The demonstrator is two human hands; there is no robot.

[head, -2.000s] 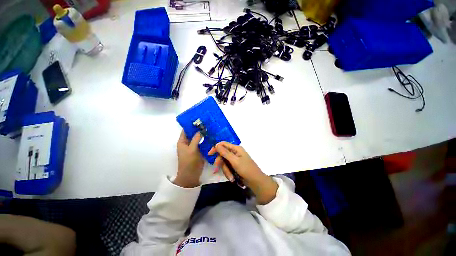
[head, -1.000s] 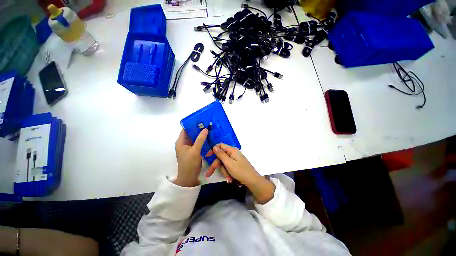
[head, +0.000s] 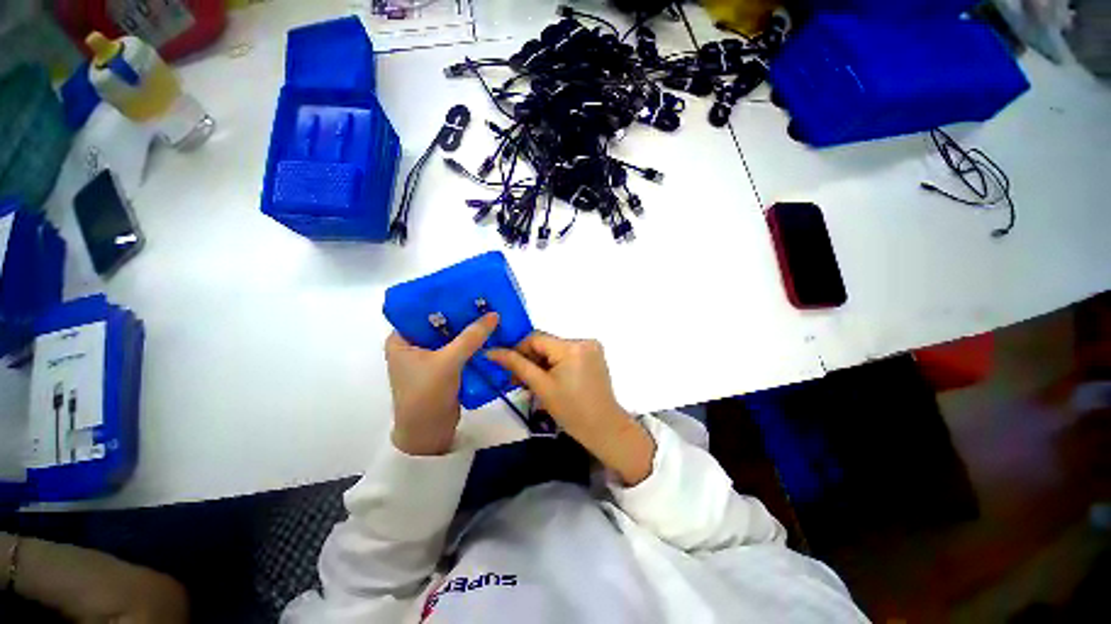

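A single blue insert tray is held tilted above the table near its front edge. My left hand grips its left side, with the thumb on the tray face below the plugs. Two metallic-tipped plugs of a black USB cable lie side by side in the tray's upper part. My right hand is at the tray's lower right, its fingertips on the tray face at the cable. The rest of the cable hangs past the tray's lower edge, with a dark bundle beside my right hand.
A stack of empty trays, a black cable pile and a larger tray stack lie farther back. A red-edged phone is right, a dark phone left. Carded trays stand left; a person's forearm shows lower left.
The plugs, close together at first, now sit apart in the tray. The tray and both hands have shifted left in view. My right fingers have moved from the tray's lower edge onto its face.
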